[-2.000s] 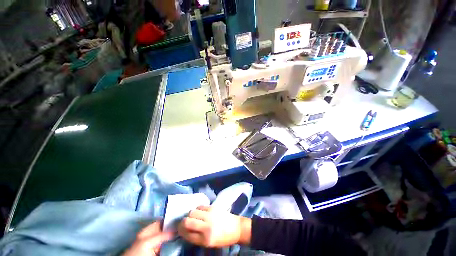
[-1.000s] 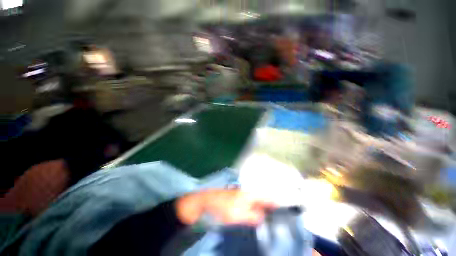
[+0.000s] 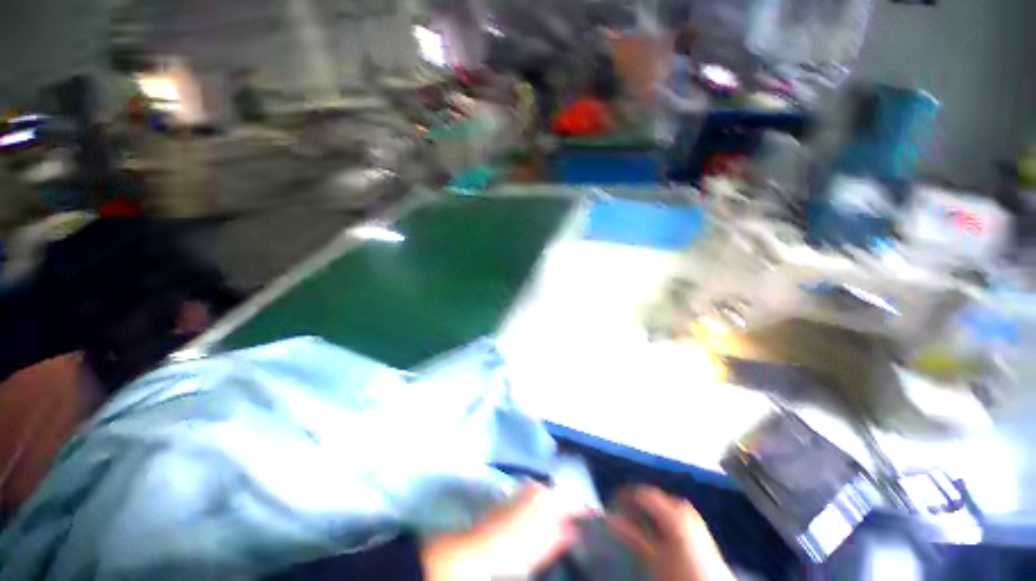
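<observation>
The light-blue fabric point(image 3: 261, 443) lies in a large heap at the lower left, over the near table edge. My left hand point(image 3: 494, 542), with a dark sleeve, is at the bottom centre, closed on the fabric's near edge. My right hand point(image 3: 678, 539) is just right of it, cut off by the bottom edge, with bent fingers on a shaded fold between the hands. Both hands are blurred. The cream sewing machine point(image 3: 863, 329) stands at the right, its needle area lit yellow. A shiny metal plate point(image 3: 801, 482) lies at the table's front edge.
The green side table point(image 3: 420, 267) with a pale rim adjoins the white, blue-edged machine table point(image 3: 591, 340). A teal upright box point(image 3: 892, 136) and white control box point(image 3: 960, 225) are at the right. A blue basket point(image 3: 611, 167) and red item point(image 3: 583, 117) are behind. A dark shape at left is unclear.
The view has swung left, putting the machine farther right. The fabric is spread more broadly at left. The hands have moved from the white strip to a shaded fold; my right hand has come back into view.
</observation>
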